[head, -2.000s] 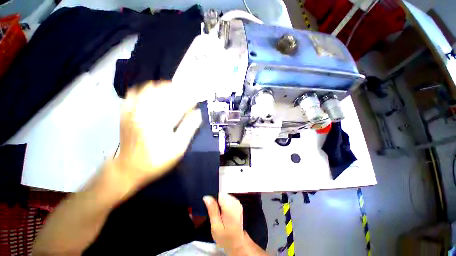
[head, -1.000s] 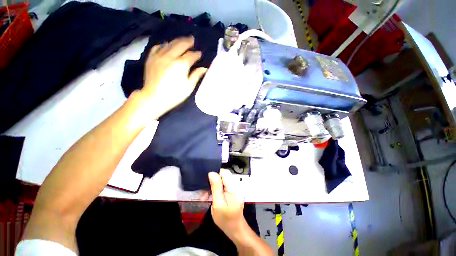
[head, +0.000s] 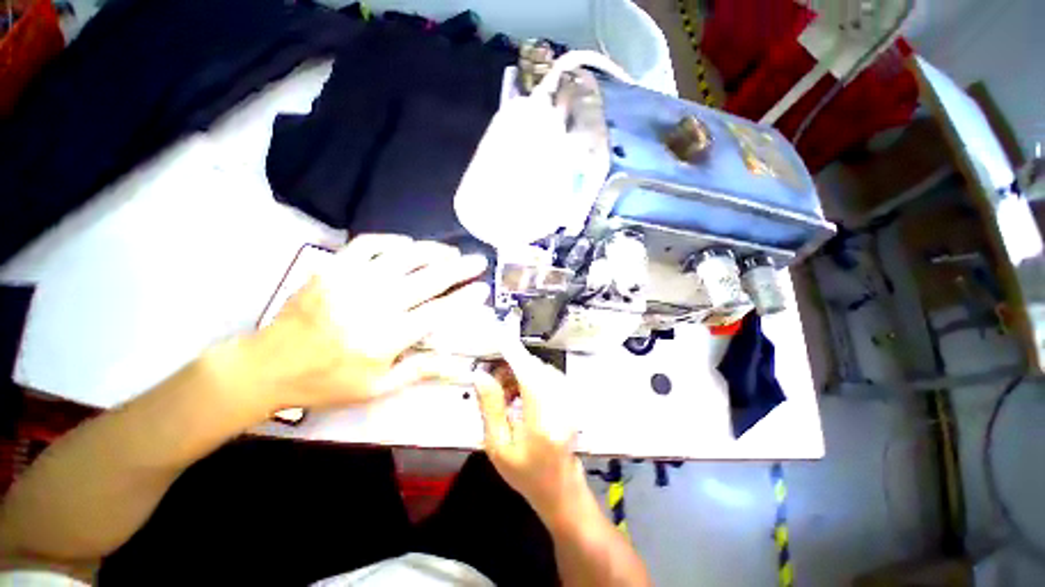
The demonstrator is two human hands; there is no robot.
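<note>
A dark fabric panel [head: 401, 143] lies on the table behind the needle area, its near end beside the presser foot [head: 504, 300]. My left hand [head: 372, 315] is palm down left of the foot, fingers stretched toward it and slightly apart, beside the cloth's near end. My right hand [head: 529, 430] is at the table's front edge just below the foot, fingertips close to my left thumb. Whether it pinches anything is too blurred to tell. The blue-grey overlock machine [head: 710, 161] stands right of my hands, a pale cover [head: 527, 172] over its left end.
Large dark cloth [head: 149, 98] covers the table's back left. A smartphone [head: 289, 275] lies partly under my left hand. A dark scrap [head: 751, 378] lies at the right end. A pale tub [head: 634, 44] stands behind the machine, a red basket [head: 29, 52] far left.
The dark panel has moved back past the needle, off the table's front part. My left hand has come down toward the foot; my right hand has moved slightly, its fingertips now near my left thumb.
</note>
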